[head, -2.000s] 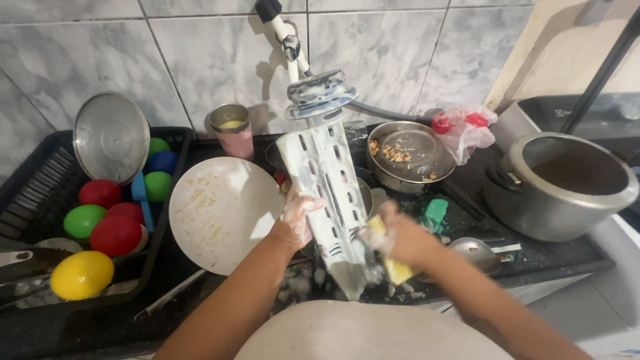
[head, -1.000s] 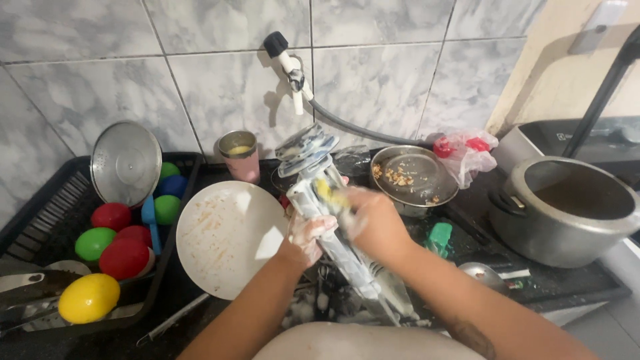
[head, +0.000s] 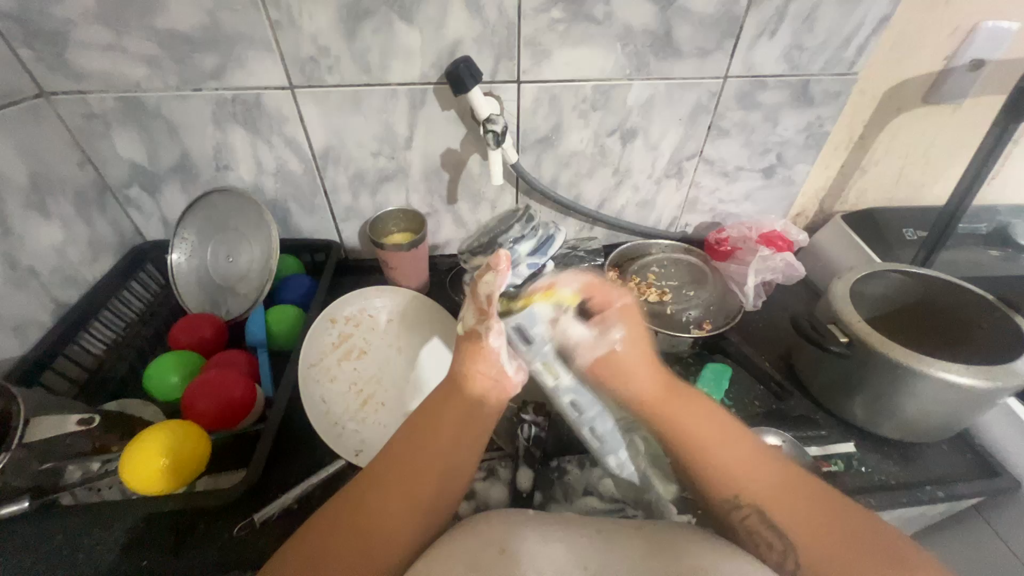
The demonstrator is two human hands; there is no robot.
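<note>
A long, slotted, light-coloured plastic piece (head: 576, 400), coated in suds, slants over the sink between my hands. My left hand (head: 490, 336), soapy, is upright against its upper left side, fingers pointing up. My right hand (head: 596, 320), blurred by motion, holds a yellow sponge (head: 552, 298) against the upper end. Behind my hands are soapy stacked dishes (head: 520, 240), partly hidden. A white plate (head: 360, 372) with food bits is left of my left hand. Suds (head: 588, 484) and dark items lie in the sink below.
A black dish rack (head: 292, 392) with colourful cups and a metal lid (head: 224, 254) is left. A pink tumbler (head: 404, 260) stands behind the plate. Right are a pan with food scraps (head: 680, 292), a plastic bag (head: 756, 252), and a large pot (head: 904, 392). A white tap (head: 492, 132) is above.
The slotted piece, broad face showing two seconds ago, is now turned narrower and sits lower. My right hand with the sponge has moved from its lower end to its upper end.
</note>
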